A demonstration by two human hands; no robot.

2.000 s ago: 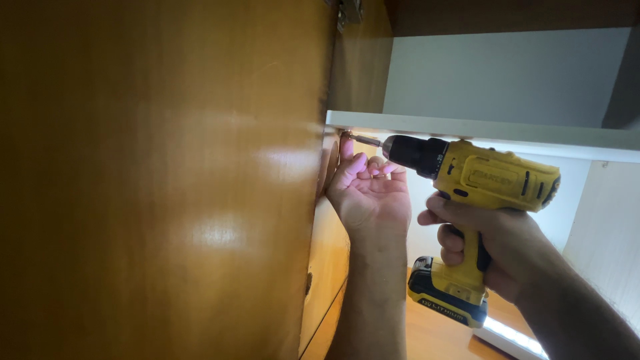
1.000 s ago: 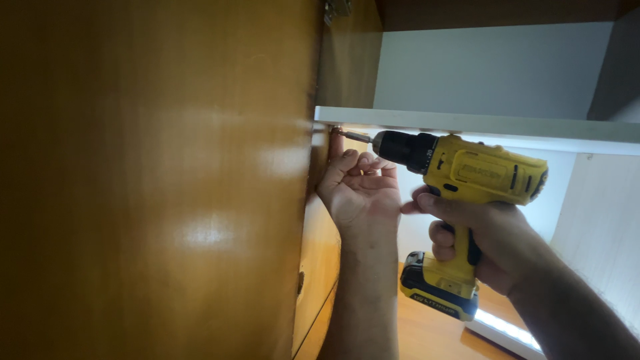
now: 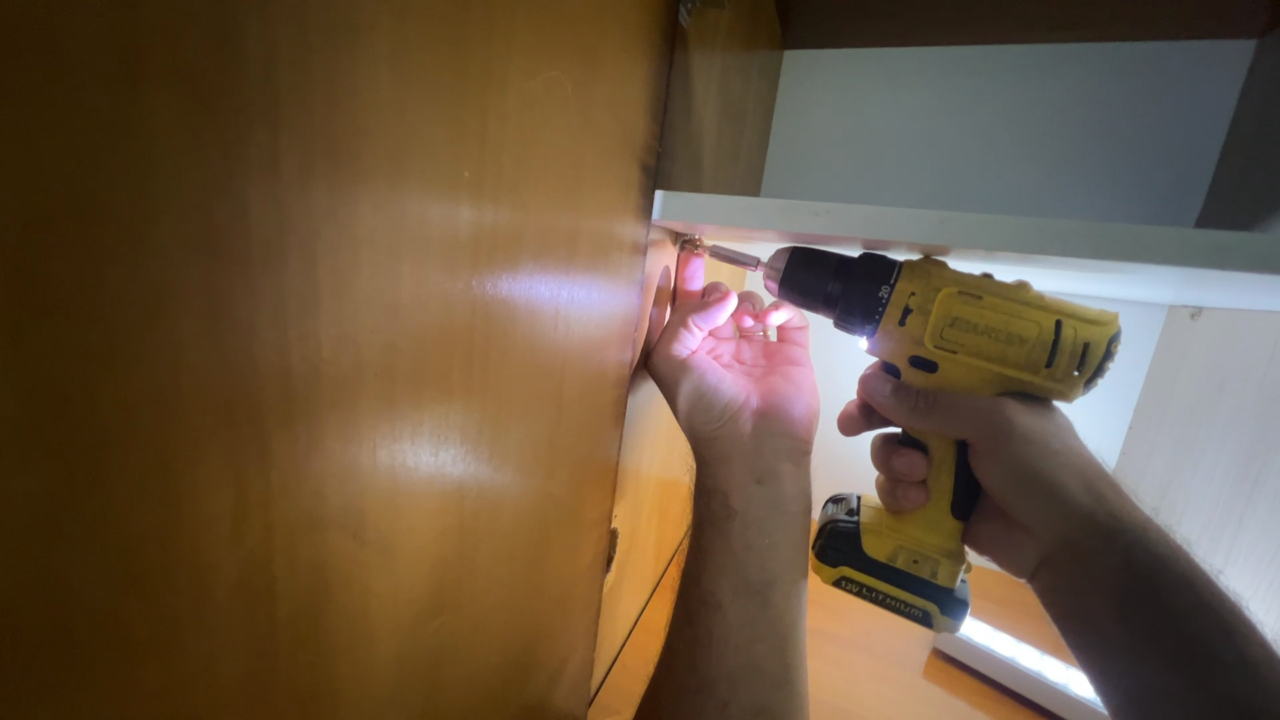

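My right hand grips the handle of a yellow and black Stanley cordless drill, with the index finger near the trigger. The drill points left and its small lamp is lit. Its bit reaches a small metal bracket or fastener under the left end of a white shelf. Palm toward me, my left hand is raised below the bit, one fingertip up at the metal piece. Whether those fingers pinch anything is hidden.
A large wooden panel fills the left side, close to my left hand. Behind the drill are the cabinet's light back and side panel. A lit LED lamp bar lies on the wooden surface below. A metal hinge shows at the top.
Both hands stay at the same metal piece, with the drill still in my right hand. Nothing has plainly been taken hold of or let go.
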